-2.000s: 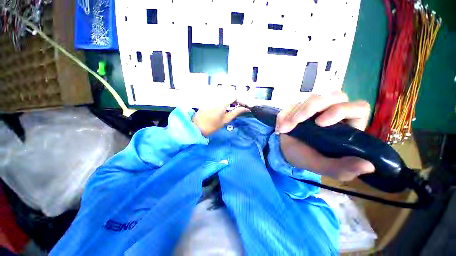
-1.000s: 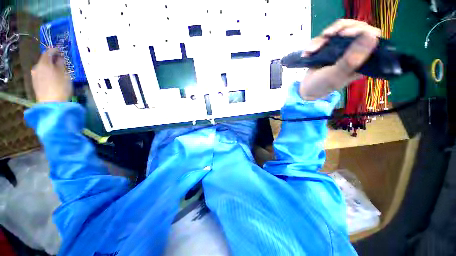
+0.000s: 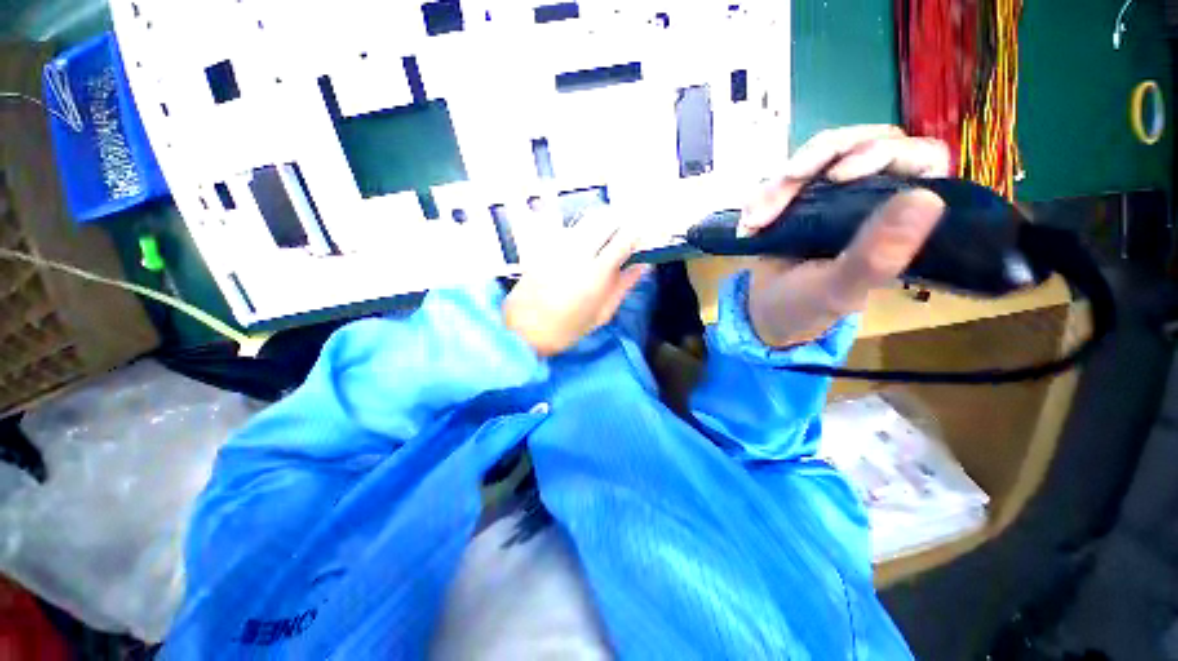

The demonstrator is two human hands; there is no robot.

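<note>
The white panel with many cutouts lies on the green bench in front of me. My left hand is at the panel's near edge, fingers together and partly over the edge; whether it holds something small is not clear. My right hand is wrapped around the black electric screwdriver. The screwdriver lies level, its narrow end pointing left toward my left fingers, just right of them. Its tip is too blurred to make out. Its black cord bends down on the right and back under my right sleeve.
A blue screw tray and a green clip are left of the panel. A cardboard divider tray and clear plastic are further left. Red wires, yellow wires, a tape roll and an open carton are right.
My left hand has moved from the screw tray to the panel's near edge. My right hand has lowered the screwdriver toward it. The view has shifted, so the panel appears further left and higher.
</note>
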